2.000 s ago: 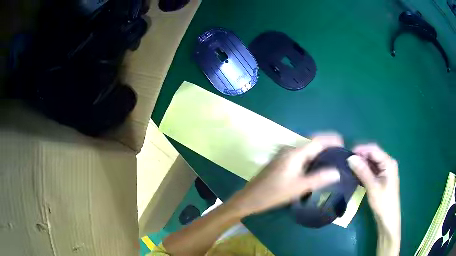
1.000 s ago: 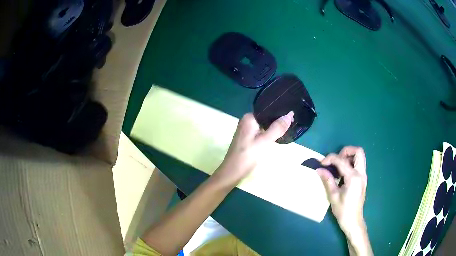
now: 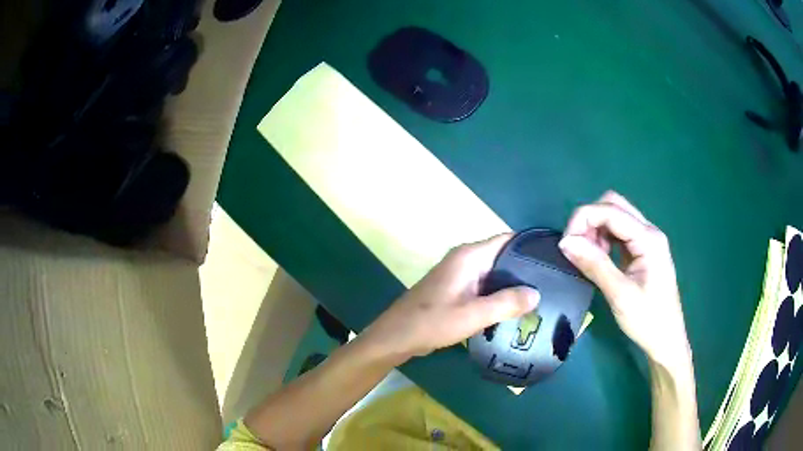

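Observation:
My left hand point(image 3: 471, 295) holds a black oval plastic plate point(image 3: 550, 299) from its left side, thumb on its face. The plate has a small central cut-out and slots, and lies over the lower end of a pale yellow backing sheet point(image 3: 370, 158). The visible part of the sheet is bare. My right hand point(image 3: 625, 255) pinches at the plate's upper right edge, where a matt black pad point(image 3: 548, 249) covers the top end of the plate. Whether the pad is fully stuck down cannot be told.
Another black oval plate point(image 3: 428, 74) lies beyond the sheet. An open carton point(image 3: 238, 114) of black plates stands at left. Stacked pad sheets point(image 3: 762, 352) lie at right. A black curved part point(image 3: 779, 79) lies at far right. A pale carton point(image 3: 246, 308) sits below the bench edge.
My left hand has brought the plate down and nearer, over the sheet's lower end. My right hand has lifted the pad from the sheet to the plate. The sheet has turned.

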